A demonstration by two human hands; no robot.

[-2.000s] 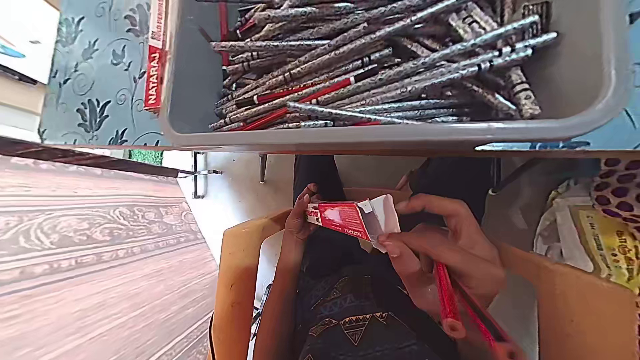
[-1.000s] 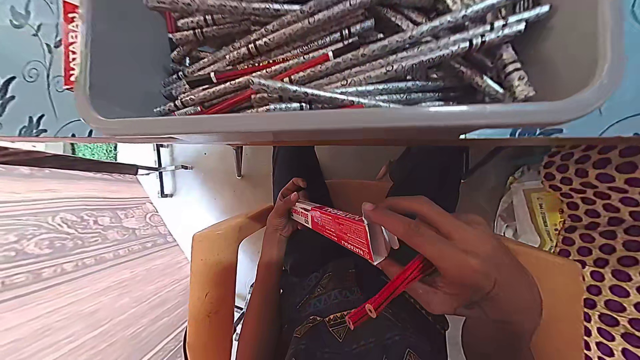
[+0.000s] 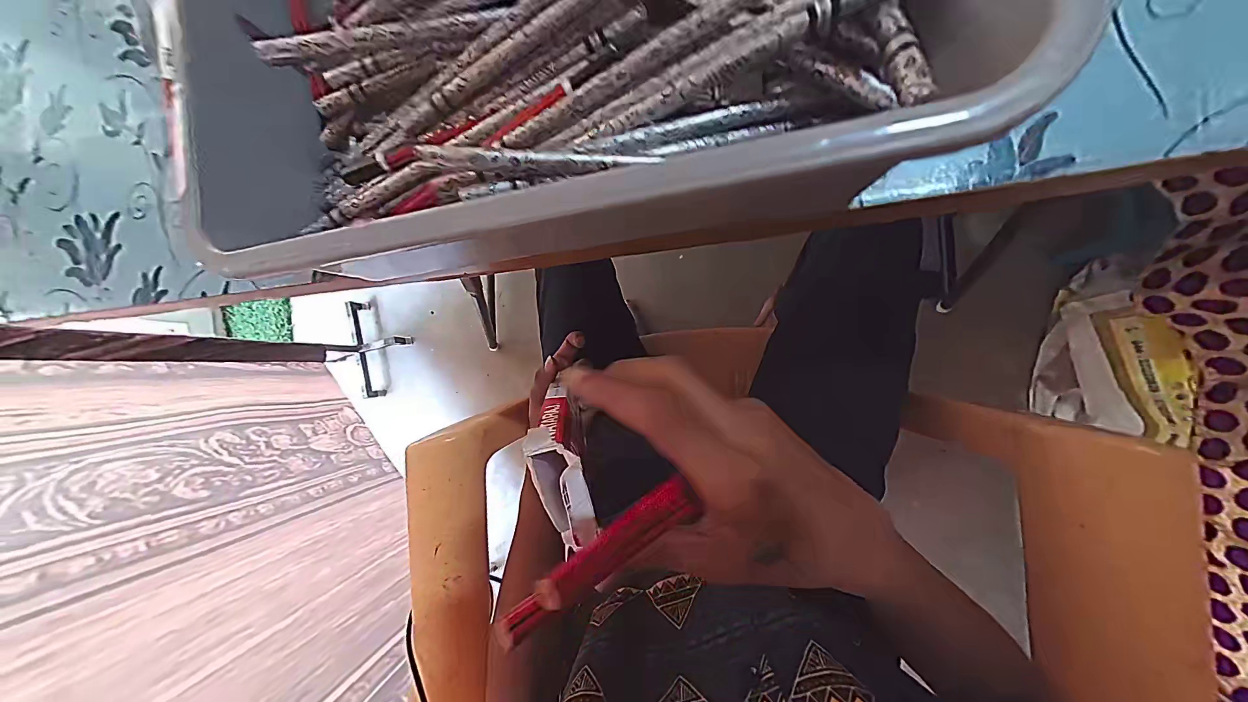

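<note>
A small red and white Nataraj carton [image 3: 554,419], its torn-looking white flaps hanging toward my lap, is held by my left hand [image 3: 556,369], which is mostly hidden behind it. My right hand [image 3: 751,478] reaches over to the carton's far end with its fingertips. Red pencils [image 3: 614,546] lie in the palm side of that same hand, their ends pointing down and left. Beyond both hands, a grey plastic tray [image 3: 624,210] on the table holds a heap of silver-patterned pencils [image 3: 585,88] with a few red ones among them.
A table with a blue floral cover [image 3: 93,185] carries the tray. Chair armrests [image 3: 448,546] flank my lap. Brown wood-patterned surface [image 3: 185,487] spans the left. A plastic packet [image 3: 1121,361] and purple-dotted cloth [image 3: 1224,409] are at the right.
The carton has turned so that its flaps point down toward my lap. My right hand has moved left across it, from the flap end to the far end, with the red pencils still in it.
</note>
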